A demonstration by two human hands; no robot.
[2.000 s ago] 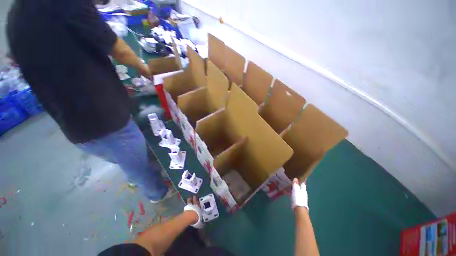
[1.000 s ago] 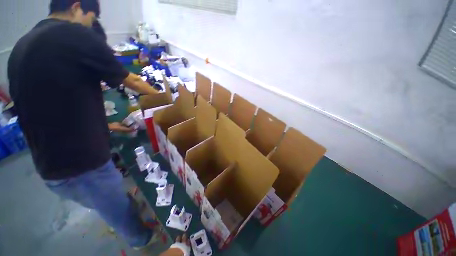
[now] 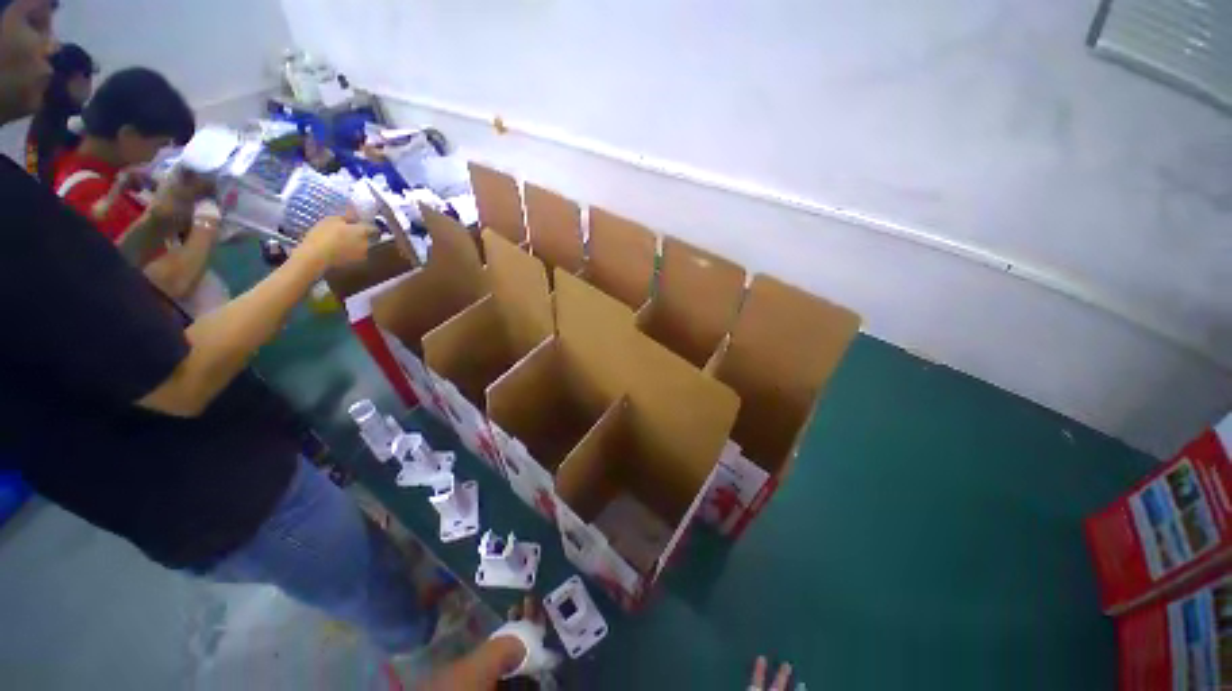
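Note:
White mounting brackets point(image 3: 574, 617) with square plates line the bench's front edge. My left hand point(image 3: 524, 645), in a white glove with bare fingertips, is at the bench edge beside the nearest bracket; its fingers point up between the two nearest brackets, with nothing seen held. Only the fingertips of my right hand point(image 3: 773, 675) show at the bottom edge; the rest is cut off. Open retail boxes point(image 3: 628, 533), brown inside with tall flaps up and red and white print outside, stand in two rows beyond the brackets.
A person in a black shirt point(image 3: 95, 365) stands close at left, an arm reaching over the far boxes. Another person in red point(image 3: 101, 203) is behind. Red printed boxes point(image 3: 1169, 520) stand at right on the green bench point(image 3: 946, 540). White parts heap at the far end.
The person in black has leaned in and raised an arm over the far boxes. The person in red has come into view. My right fingertips have reappeared at the bottom; my left hand shows more.

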